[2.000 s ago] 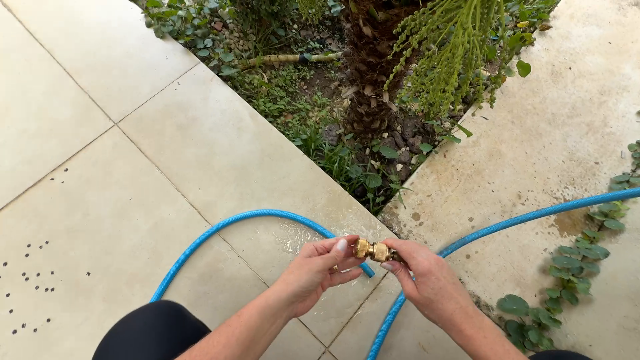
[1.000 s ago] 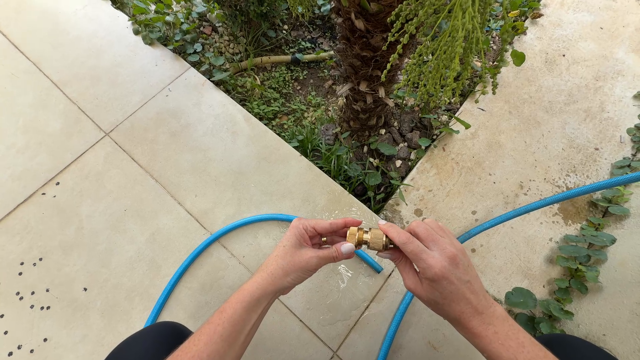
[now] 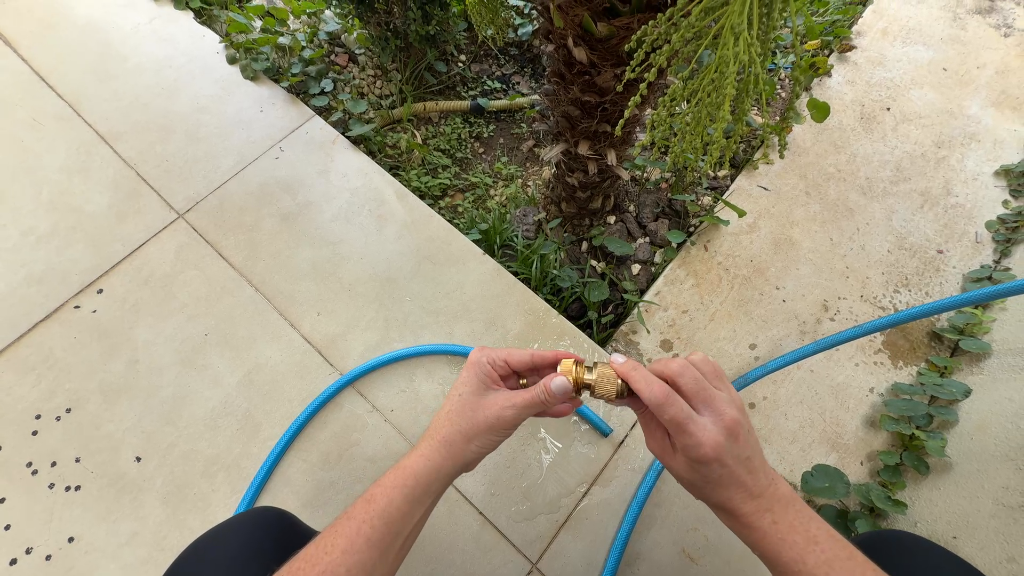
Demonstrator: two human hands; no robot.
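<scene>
A ribbed brass hose connector point(image 3: 593, 380) is held between my two hands at the lower middle of the head view. My left hand point(image 3: 512, 392) pinches the knurled nut at its left end between thumb and fingers. The thumb and fingers of my right hand point(image 3: 688, 412) grip its right end, which they partly hide. Just below the connector, the cut end of a blue garden hose point(image 3: 594, 420) lies on the tiles. Part of that hose passes behind my left hand, and another length runs behind my right hand.
Beyond my hands is a planting bed with a palm trunk point(image 3: 588, 120), stones and a yellowish corrugated pipe point(image 3: 436, 108). Light floor tiles point(image 3: 264, 208) border it, with wet marks near the hose end. A creeping vine point(image 3: 916, 416) grows along the right.
Both hands stay on the brass connector, and more of a gap shows between its left nut and its right part than before.
</scene>
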